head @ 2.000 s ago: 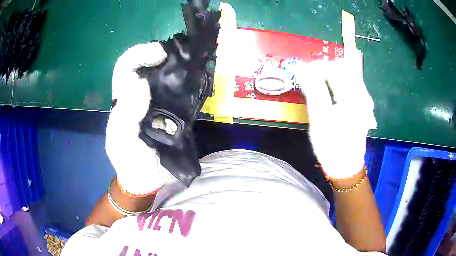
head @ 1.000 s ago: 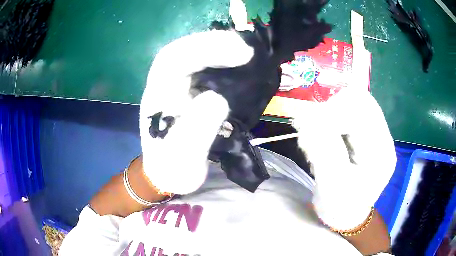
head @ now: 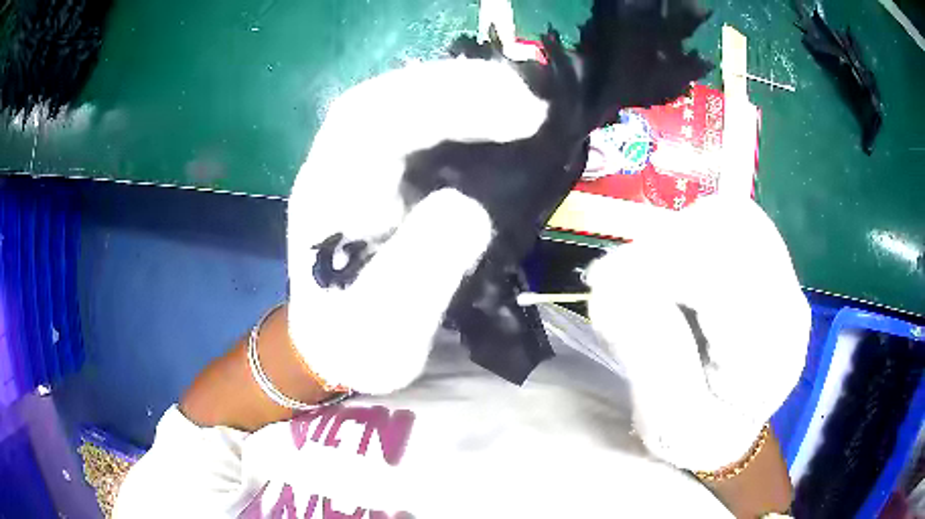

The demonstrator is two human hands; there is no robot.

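Observation:
My left hand (head: 396, 223), in a white glove washed out by glare, grips a glossy black moulded part (head: 507, 193) by its middle. The part's spiky end points up and away, and its tapered end hangs toward my shirt. My right hand (head: 700, 324), also white-gloved, holds a thin pale stick (head: 558, 298). The stick's whitish tip is at the right side of the part's lower section. The part's oval opening is not visible.
A red printed sheet (head: 680, 182) lies behind on the green table (head: 203, 101), with a pale strip (head: 735, 112) on it. Dark spiky parts (head: 51, 56) lie far left, another (head: 847, 76) at right. A blue bin (head: 811, 416) is lower right.
My left hand has moved right with the part, turning it so the opening is out of view. My right hand has come lower, and the stick now shows at the part.

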